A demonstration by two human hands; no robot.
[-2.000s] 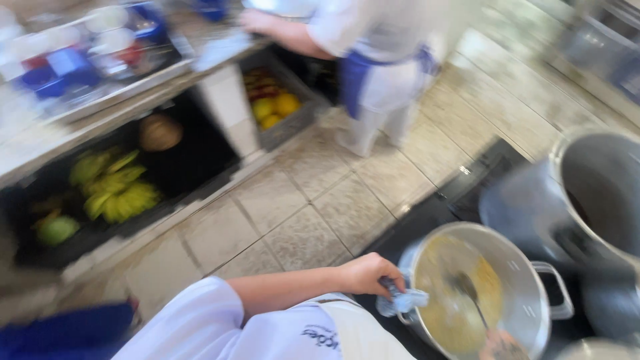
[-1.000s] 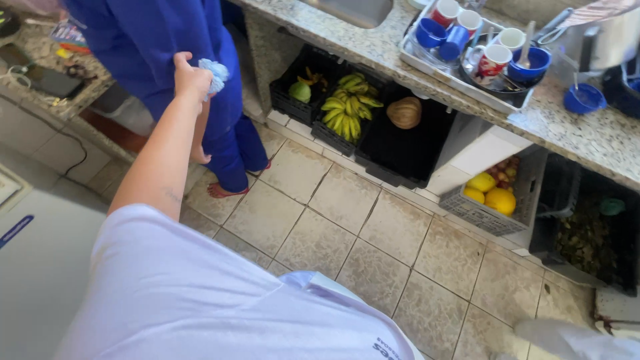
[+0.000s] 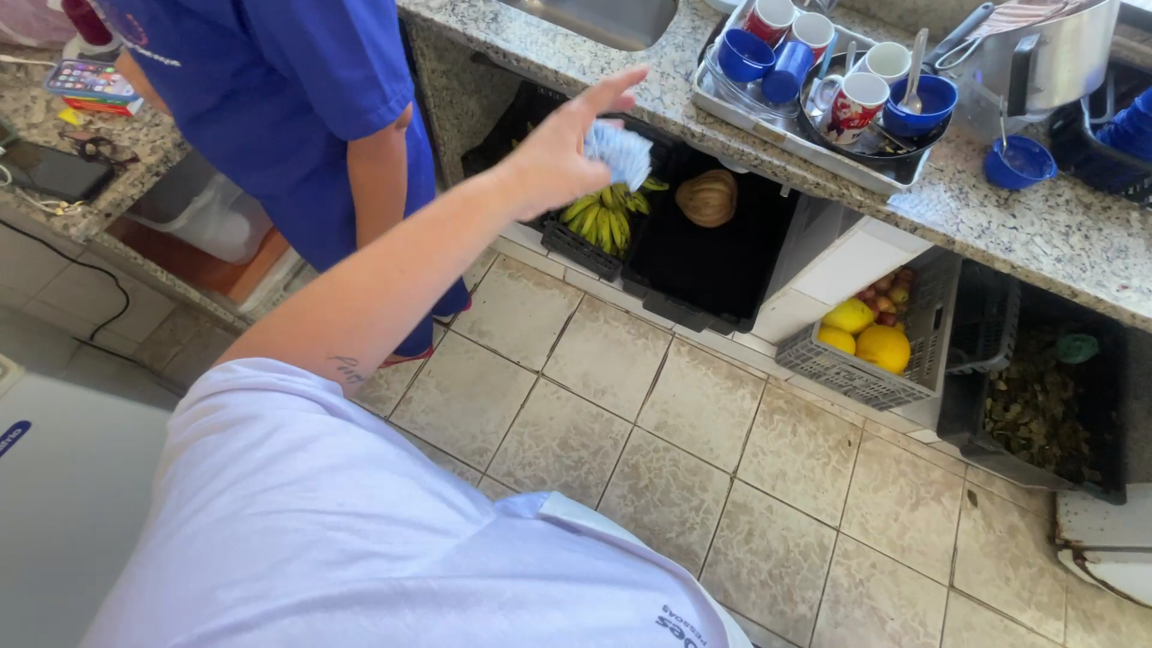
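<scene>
My left hand (image 3: 553, 162) is stretched out at upper centre with a crumpled light blue cloth (image 3: 621, 155) held at the thumb and palm; the index finger points outward. The arm reaches across in front of a person in blue clothes (image 3: 297, 117). Behind and below the hand are green-yellow bananas (image 3: 605, 220) in a black crate. A tan squash (image 3: 706, 198) lies in the black crate beside them. My right hand is out of view.
A granite counter (image 3: 999, 216) carries a metal tray (image 3: 864, 171) of mugs and bowls, with a large pot (image 3: 1066, 58) at right. Under it stand a grey crate (image 3: 940, 315) of yellow fruit and a black crate (image 3: 1116, 405) of leaves. Left is another counter (image 3: 117, 180) with phones.
Two seconds ago my left hand was at a pot's handle with the cloth and my right hand held a ladle in the pot. The view has swung far away from the stove.
</scene>
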